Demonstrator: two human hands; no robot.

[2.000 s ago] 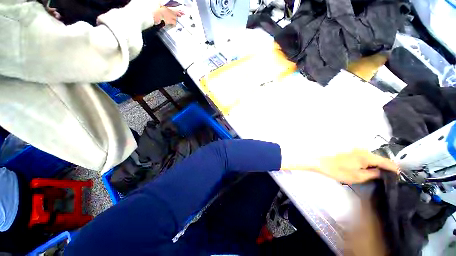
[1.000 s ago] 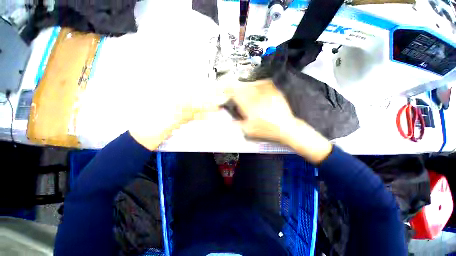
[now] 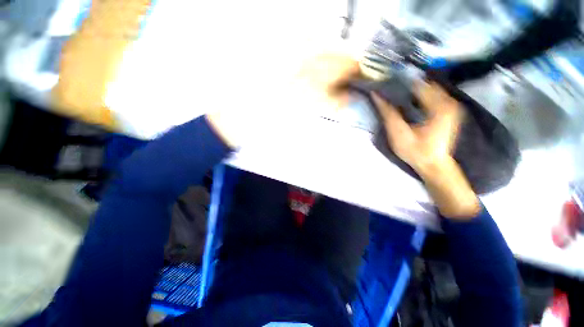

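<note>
A dark garment piece (image 3: 490, 144) lies on the white table under the needle area (image 3: 387, 54) and spreads to the right. My right hand (image 3: 426, 131) rests on it, fingers and thumb closed around a fold of the cloth. My left hand (image 3: 330, 76) is at the cloth's left edge, by the needle area; it is blurred and washed out by glare, and its fingers seem to touch the cloth edge, but the grip cannot be made out. A black strip (image 3: 525, 41) slants down from the upper right towards the needle area.
A tan board (image 3: 89, 64) lies on the table at the left. Red-handled snips (image 3: 567, 223) are near the right edge. Blue crates (image 3: 214, 223) stand beside my legs, with dark pieces (image 3: 189, 223) at the left. The table's front edge (image 3: 333, 191) runs slanting below my hands.
The view has turned, so the table edge now slants. Before, my hands were close together left of the cloth; now my right hand is on the cloth and my left hand is at its edge.
</note>
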